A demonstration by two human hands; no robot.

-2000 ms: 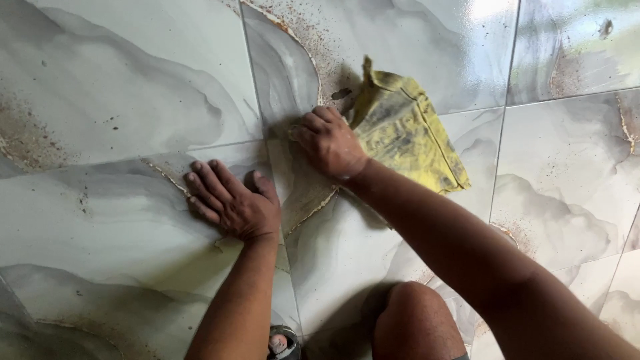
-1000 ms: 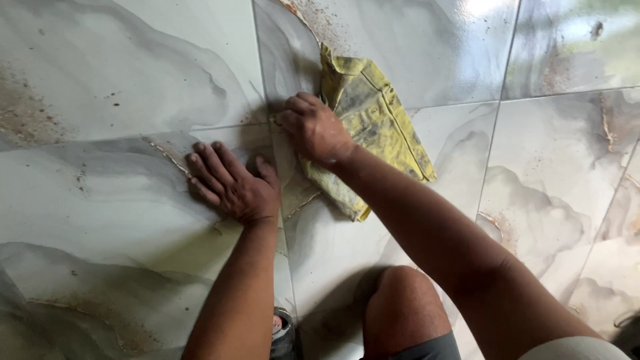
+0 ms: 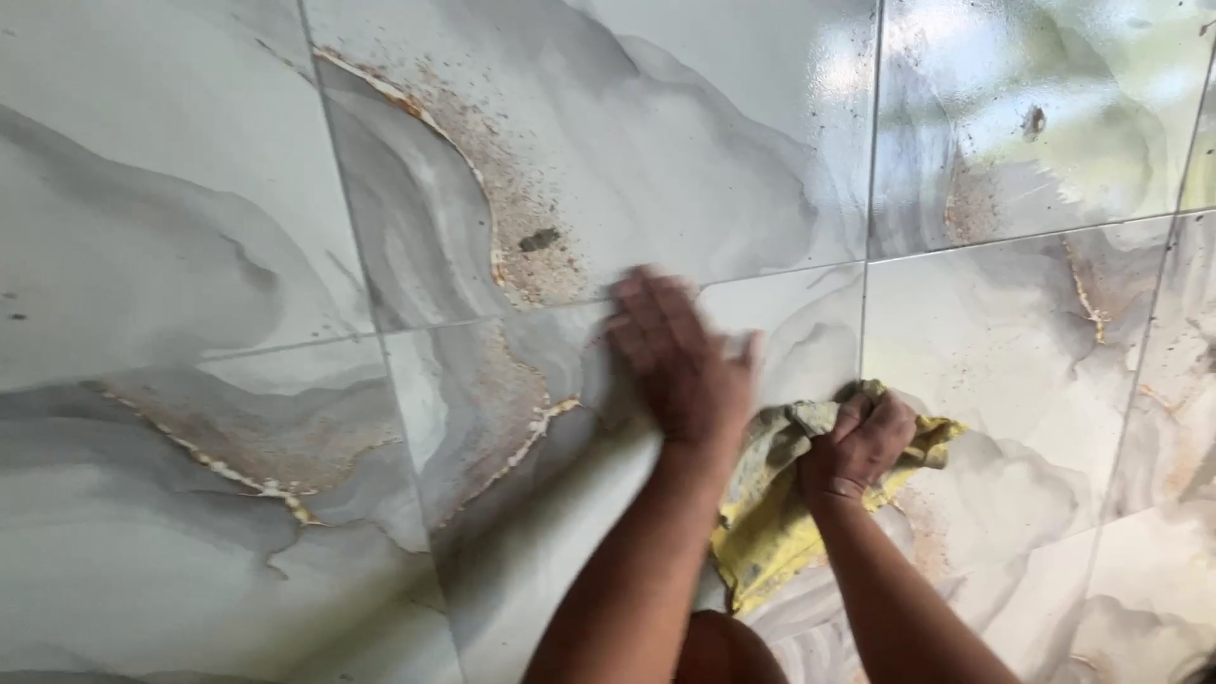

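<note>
My left hand (image 3: pixel 679 356) is blurred, its fingers spread over the marble-patterned floor tiles (image 3: pixel 608 171), close to a grout line; it holds nothing. To its right, my right hand (image 3: pixel 860 442) grips a bunched yellow cloth (image 3: pixel 774 546) with grey stains. The cloth lies crumpled on the tiles, part of it hanging out toward my knee and one corner sticking out past my fingers on the right.
A dark smudge (image 3: pixel 541 239) marks the tile above my left hand, and another dark spot (image 3: pixel 1034 122) shows at the upper right. Small specks are scattered about. My bent knee (image 3: pixel 727 651) is at the bottom edge.
My right hand has moved right along the tiles with the yellow cloth, which is now more bunched. My left hand has also moved right across the tiles. The view has shifted.
</note>
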